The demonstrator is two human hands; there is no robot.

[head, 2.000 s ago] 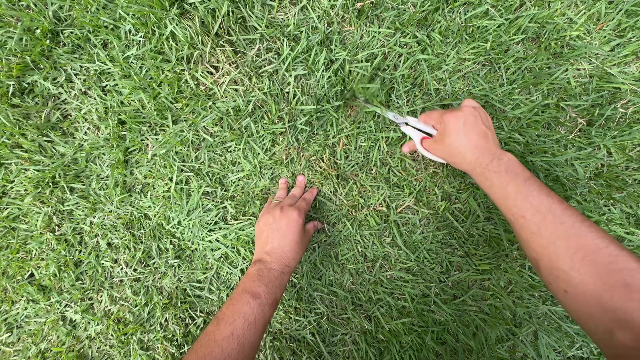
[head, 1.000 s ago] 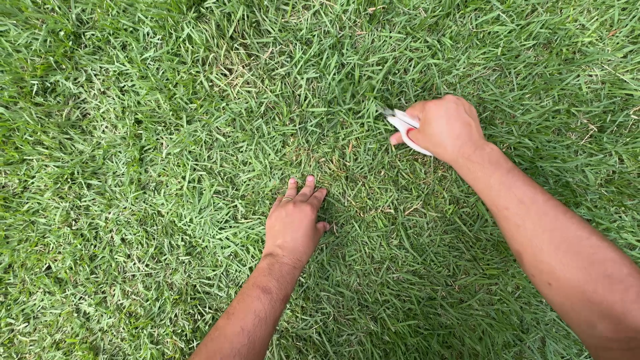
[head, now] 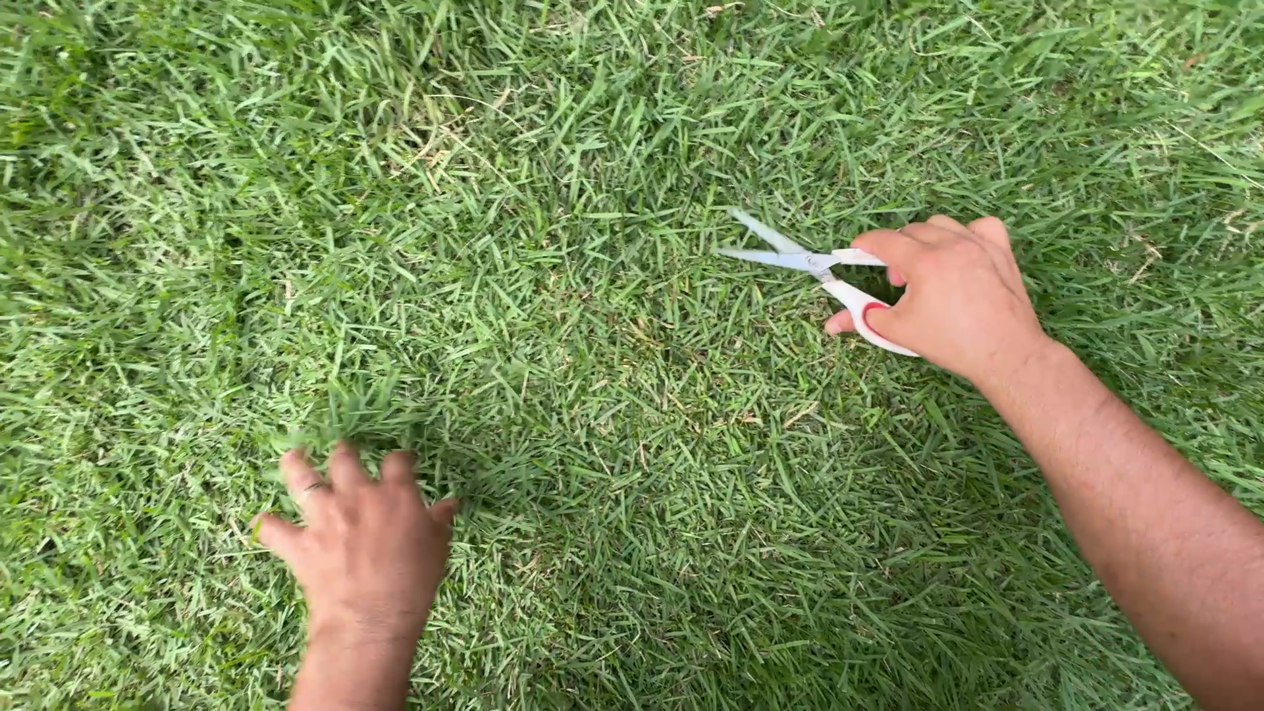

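Note:
My right hand (head: 953, 296) grips the white handles of a pair of scissors (head: 805, 261) with red inside a finger loop. The metal blades are spread apart and point left over the grass. At lower left, my left hand (head: 365, 533) is palm down at the lawn (head: 592, 415) with its fingers spread, a ring on one of them. Some grass blades (head: 360, 410) just beyond its fingertips look blurred. I cannot tell whether any grass is between the fingers.
Green grass fills the whole view, with loose cuttings and dry, straw-coloured blades (head: 434, 148) among it. Longer grass (head: 1165, 395) stands at the right, around and beyond my right forearm.
My left hand has moved left across the grass and its fingers have spread. The scissors' blades are now apart and lie clear of the grass tuft that hid their tips before.

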